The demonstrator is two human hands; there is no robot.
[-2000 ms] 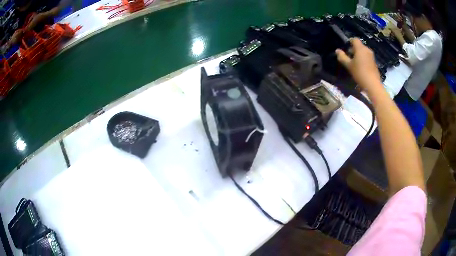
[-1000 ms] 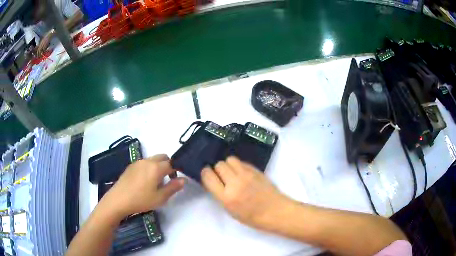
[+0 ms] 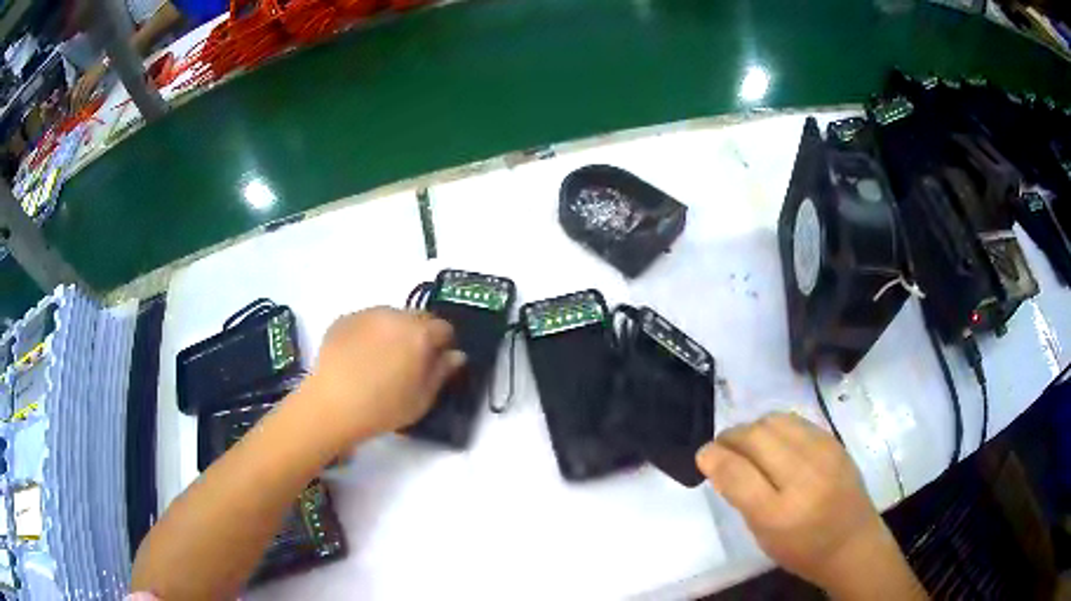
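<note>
Three black power bank housings with green circuit boards at their far ends lie in front of me. My left hand (image 3: 393, 366) is on the left one (image 3: 473, 358), its fingers over that housing's left side. The middle housing (image 3: 576, 393) lies beside it with a black loop at its left. The right housing (image 3: 675, 399) is tilted and touches the middle one. My right hand (image 3: 789, 487) has its fingertips at the right housing's near corner; whether it grips is unclear. More housings (image 3: 241, 362) lie at the left, partly behind my left forearm.
A black scrap dish (image 3: 619, 217) stands behind the housings. A black fan (image 3: 848, 252) and a dark box with cords (image 3: 965, 252) stand at the right, near a heap of housings. Stacked white trays (image 3: 88, 434) stand at the left. A green belt (image 3: 505, 94) runs behind.
The housings that were bunched under my hands are now spread into three side by side. My right hand has moved right and my left hand slightly right, onto the left one.
</note>
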